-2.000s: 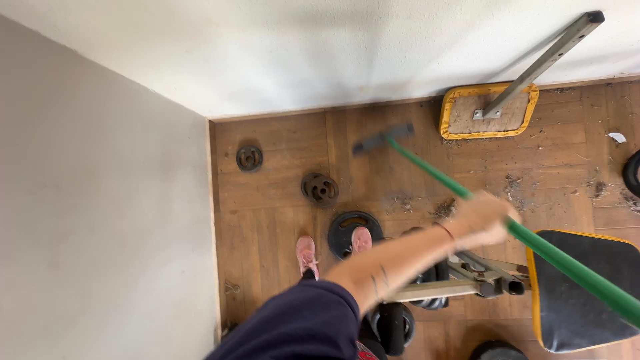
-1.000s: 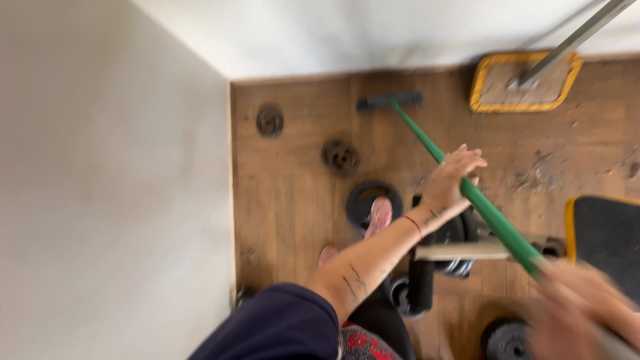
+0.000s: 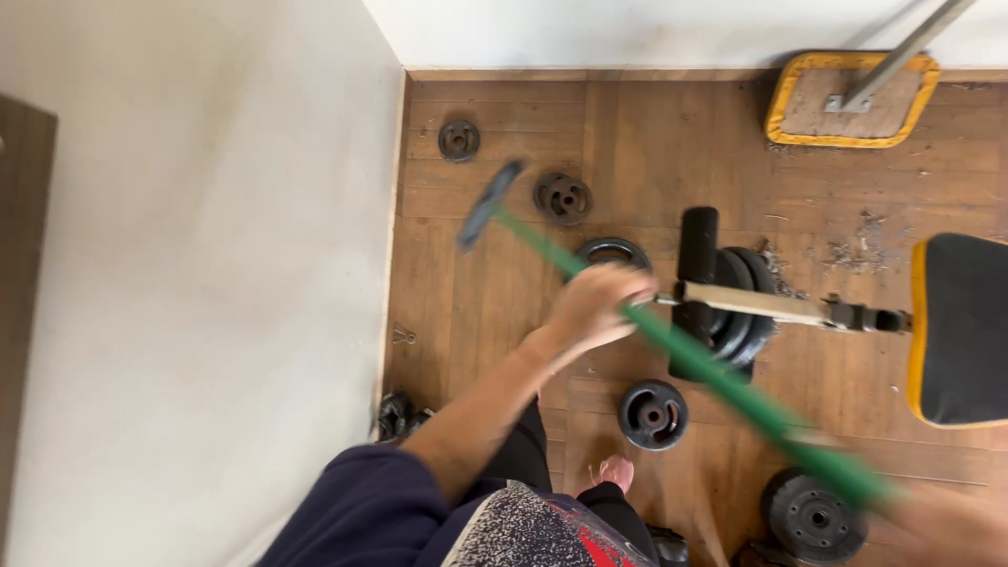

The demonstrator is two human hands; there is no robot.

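Observation:
A green broom handle [image 3: 709,366] slants across the view, its dark broom head [image 3: 490,205] blurred over the wooden floor near the left wall. My left hand [image 3: 602,303] is closed around the middle of the handle. At the lower right edge, my right hand [image 3: 949,516] grips the handle's near end, blurred and partly cut off by the frame. Just right of the broom head lie small stacked weight plates [image 3: 563,198], and another small plate [image 3: 458,140] sits near the corner. A larger black plate [image 3: 614,253] is partly hidden behind my left hand.
A bench with a black pad [image 3: 965,331], foam rollers and loaded plates stands at right. A yellow-edged board on a metal post [image 3: 854,98] rests by the back wall. Plates [image 3: 654,415] lie near my foot [image 3: 617,472]. Debris [image 3: 858,248] is scattered on the floor beside the bench.
The broom head has moved from near the back wall toward the left wall, and its angle has turned. My left hand, open-fingered against the handle one second ago, is now closed around it.

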